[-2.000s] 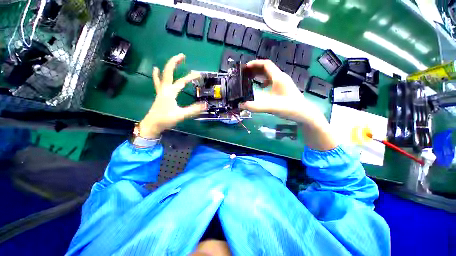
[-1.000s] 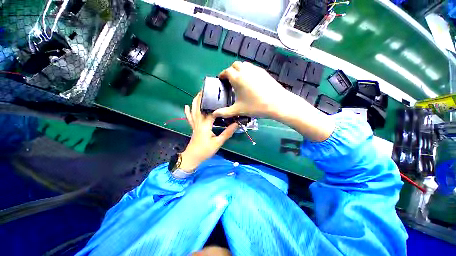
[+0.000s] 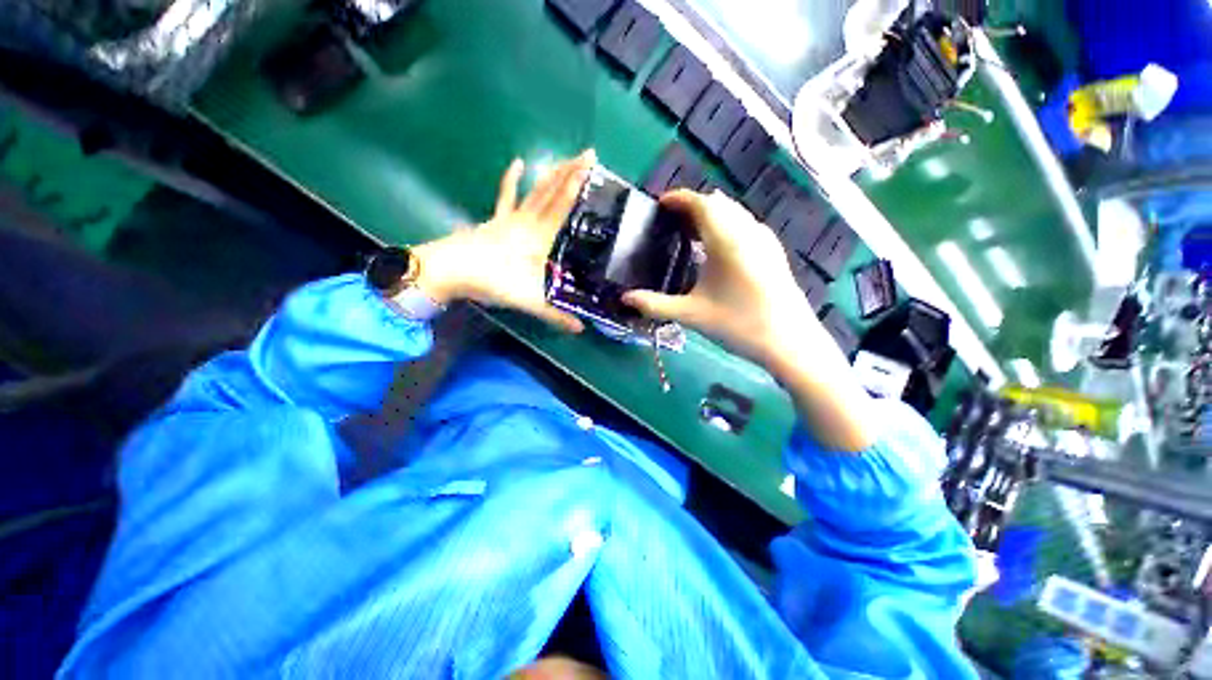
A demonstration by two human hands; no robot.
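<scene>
A device unit (image 3: 618,253), black with silvery edges and a glossy face, is held between both bare hands above the green bench. My left hand (image 3: 512,253) is at its left side, fingers spread, thumb at the lower edge. My right hand (image 3: 731,272) grips its right side with thumb and fingers. Short lead wires (image 3: 662,365) hang from its lower right. The parts of the unit under my fingers are hidden.
Rows of black plastic covers (image 3: 718,120) lie behind the hands. Loose black housings (image 3: 910,339) are at the right. A small dark part (image 3: 726,408) lies near the front edge. A white carrier (image 3: 813,126) with a wired unit stands beyond the pale rail.
The view has turned, so the bench appears more slanted. The unit is tipped, showing its glossy face. My left hand has shifted to its left side with fingers spread; the right still grips it.
</scene>
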